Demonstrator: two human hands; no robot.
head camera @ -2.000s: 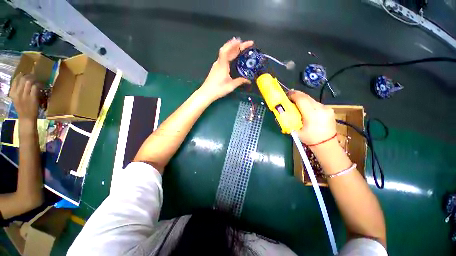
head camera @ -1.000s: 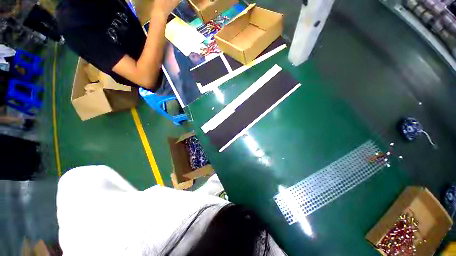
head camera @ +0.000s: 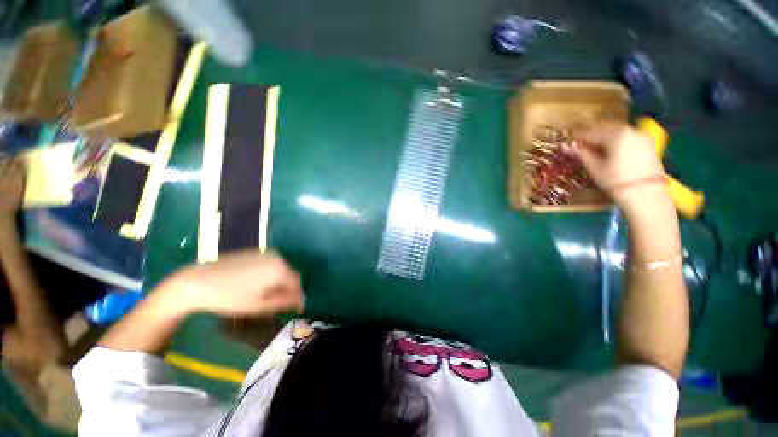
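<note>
My right hand [head camera: 614,158] is over the cardboard parts box [head camera: 567,90], its blurred fingers at the red wired components [head camera: 550,175]; whether it grips any cannot be told. My left hand [head camera: 260,286] is blurred, with curled fingers, low on the left near my body; whether it holds anything is unclear. The yellow glue gun [head camera: 685,196] lies right of the box, partly hidden by my right hand and wrist. A pale glue stick [head camera: 609,277] lies left of my right forearm. The perforated strip [head camera: 418,188] lies flat, small components [head camera: 445,90] at its far end.
Blue units lie at the back right, one [head camera: 514,36] behind the box. A black board strip [head camera: 244,162] lies left of the perforated strip. Open cardboard boxes [head camera: 128,72], a post [head camera: 209,30] and another person's arm [head camera: 21,265] are at the left. Dark cord is at the right.
The view turned left, then back. Since the oldest frame, my right hand has let go of the glue gun and moved into the box. My left hand has left the blue unit and come towards my body.
</note>
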